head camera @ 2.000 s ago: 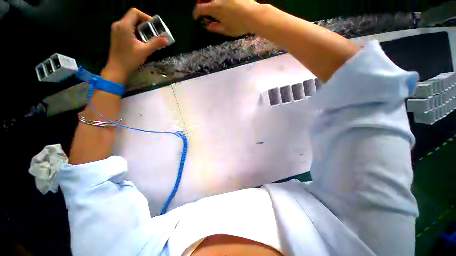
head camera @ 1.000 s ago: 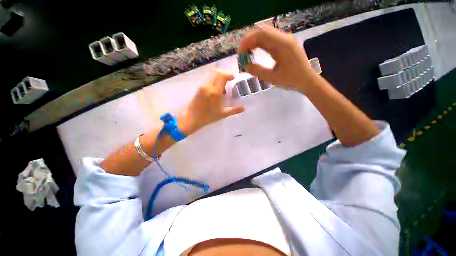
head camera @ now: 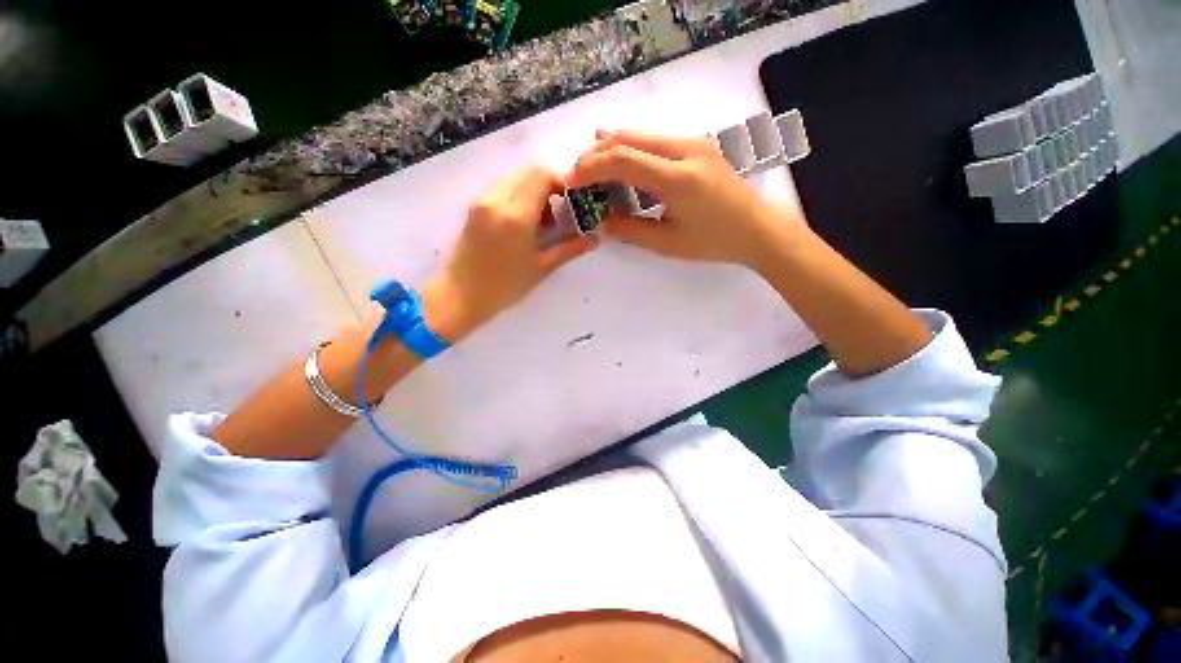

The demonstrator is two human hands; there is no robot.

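My left hand (head camera: 512,240) grips a small white housing at the left end of the row over the white board (head camera: 298,272). A small green circuit board (head camera: 591,210) with dark and yellowish parts sits at this housing's opening. My right hand (head camera: 674,194) has its fingertips on the circuit board; how deep the board sits is hidden by the fingers. More white housings (head camera: 764,140) extend in a row to the right, partly behind my right hand.
Stacked housings (head camera: 1046,149) stand on the black mat (head camera: 894,117) at right. A group of housings (head camera: 191,119) and green circuit boards (head camera: 466,16) lie on the belt. A blue coiled cord (head camera: 427,469) runs from my left wrist strap. A crumpled white bundle (head camera: 67,486) lies far left.
Over the last second, my right hand has lowered the circuit board to the end housing, and my left fingers have closed around that housing. Earlier, both hands were over the belt.
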